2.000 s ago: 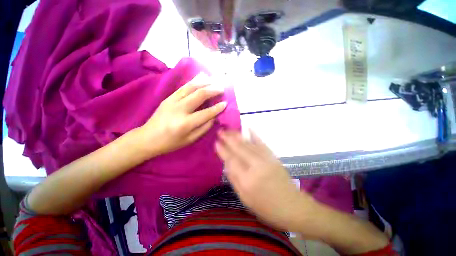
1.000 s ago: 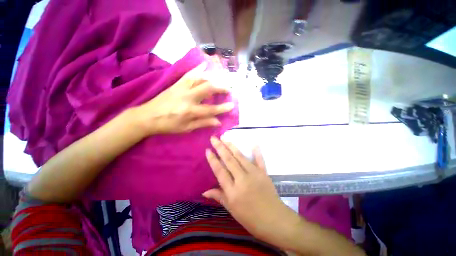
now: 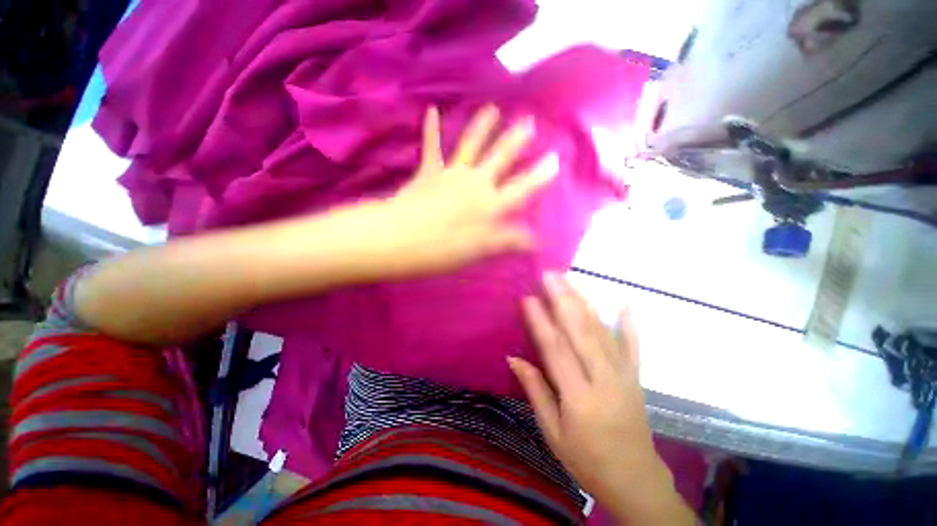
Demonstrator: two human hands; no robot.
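Note:
A magenta garment piece (image 3: 442, 318) lies in soft folds on the white machine table, left of the needle area, and hangs over the front edge. My left hand (image 3: 467, 200) lies on the cloth with its fingers spread, slightly blurred. My right hand (image 3: 591, 380) lies over the cloth's right edge near the table front, palm down, fingers apart. The sewing machine head (image 3: 760, 82) is at the upper right. Its needle area is bright and hard to make out, and the cloth reaches close to it.
A blue knob (image 3: 787, 239) sits right of the needle area. A beige printed strip (image 3: 837, 272) lies further right. A black-and-white label bundle (image 3: 906, 360) and a thin blue item (image 3: 917, 431) are at the right edge. A ruler band (image 3: 750, 431) follows the front edge.
The view has swung left, so the machine sits further right. My left hand has spread its fingers and moved back from the needle area. The cloth's upper edge has shifted. My right hand remains at the cloth's edge.

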